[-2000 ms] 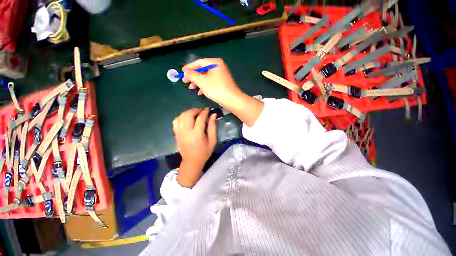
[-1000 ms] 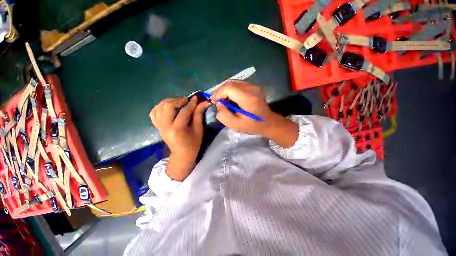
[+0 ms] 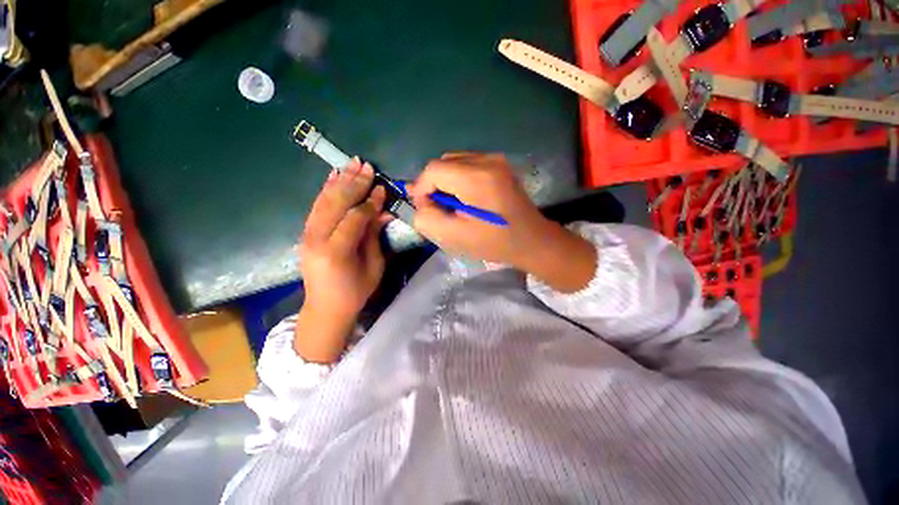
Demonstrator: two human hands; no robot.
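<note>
My left hand [image 3: 340,237] pinches a wristwatch, its small dark case [image 3: 391,189] mostly hidden between the fingers. The watch's pale blue-grey strap [image 3: 329,151] points up and left, with a metal buckle [image 3: 304,131] at its end. My right hand [image 3: 478,207] holds a slim bright blue pen-like tool [image 3: 471,209], its front end at the dark case. The fine tip cannot be made out. A small round whitish dish [image 3: 256,85] sits on the dark green mat [image 3: 237,187], up and left of my hands.
A red tray [image 3: 631,158] of strapped watches stands at the right, one beige strap reaching over the mat. Red crates [image 3: 725,281] with watches are below it. Another red tray [image 3: 187,370] of watches is at the left. A tan wooden strip [image 3: 148,37] runs along the far left edge.
My right hand has moved the blue tool from the dish to the watch. The watch has since turned, so its buckle end now points up and left. The view has shifted too.
</note>
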